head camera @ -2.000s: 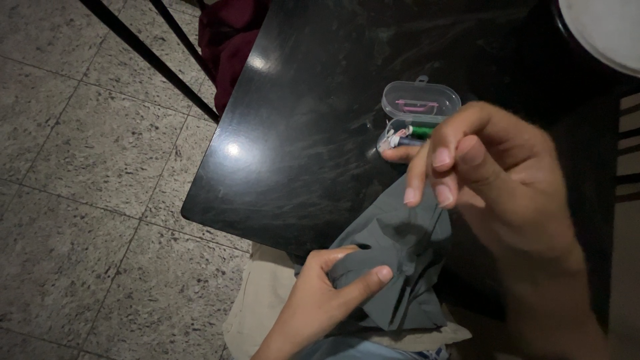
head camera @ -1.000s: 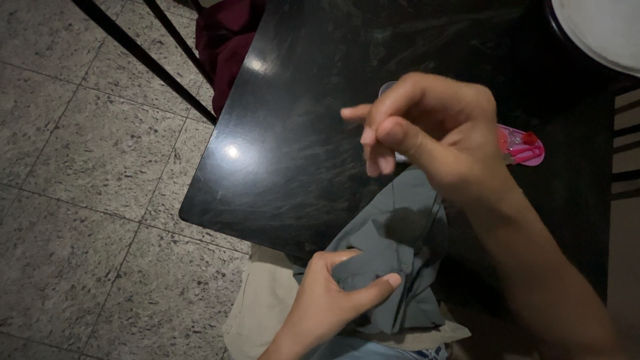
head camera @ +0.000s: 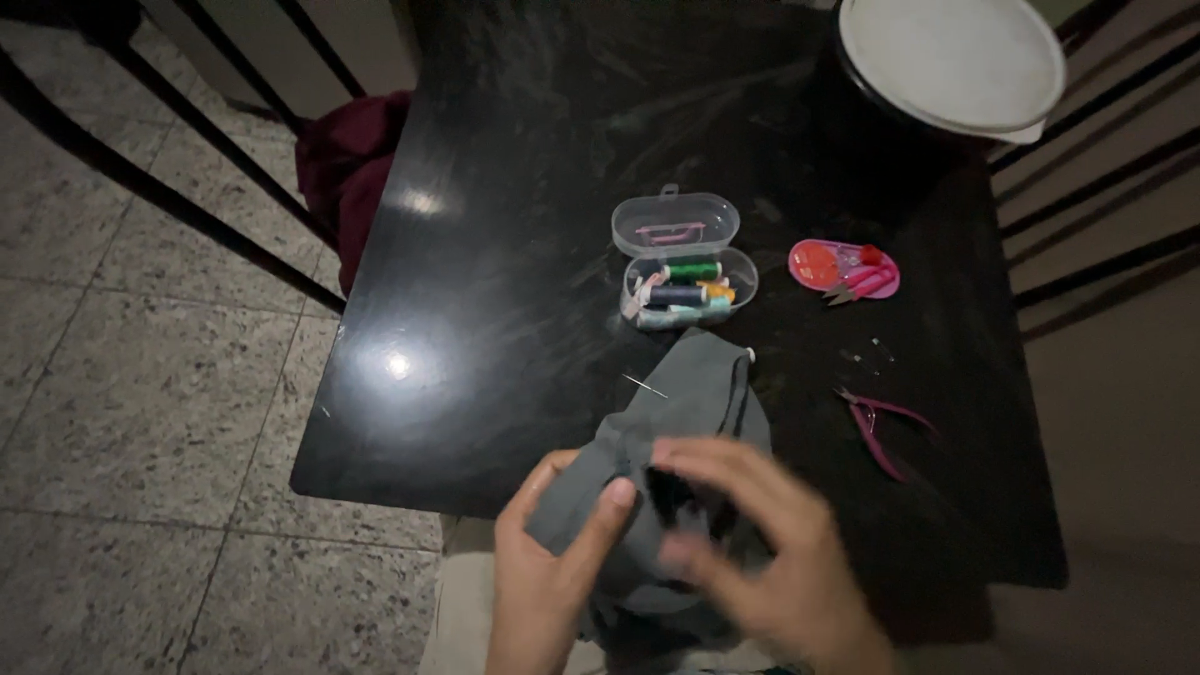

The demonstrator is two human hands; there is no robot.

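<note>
My left hand (head camera: 562, 553) grips a grey cloth (head camera: 694, 403), its thumb on top and its fingers behind. Over the cloth's right side is my right hand (head camera: 769, 544), blurred, thumb and fingers apart, with nothing visible between them. A needle (head camera: 645, 385) lies across the cloth's upper left edge. Just beyond the cloth, a clear plastic case (head camera: 675, 225) stands with its lid raised, holding several thread spools (head camera: 677, 295). To its right lie small pink-handled scissors (head camera: 858, 281) on a pink sewing-kit holder (head camera: 814, 265). Nearer are pink-handled pliers (head camera: 877, 422) and small pins (head camera: 881, 349).
The dark table (head camera: 487, 281) has its near left corner above a speckled tile floor (head camera: 141, 403). A large dark container with a white lid (head camera: 952, 61) stands at the back right. Dark red fabric (head camera: 352, 187) hangs by chair bars on the left, and more bars stand at the right.
My right hand has come down from above the table to the cloth, its fingers now spread. My left hand still holds the cloth. The view has shifted, showing more of the table.
</note>
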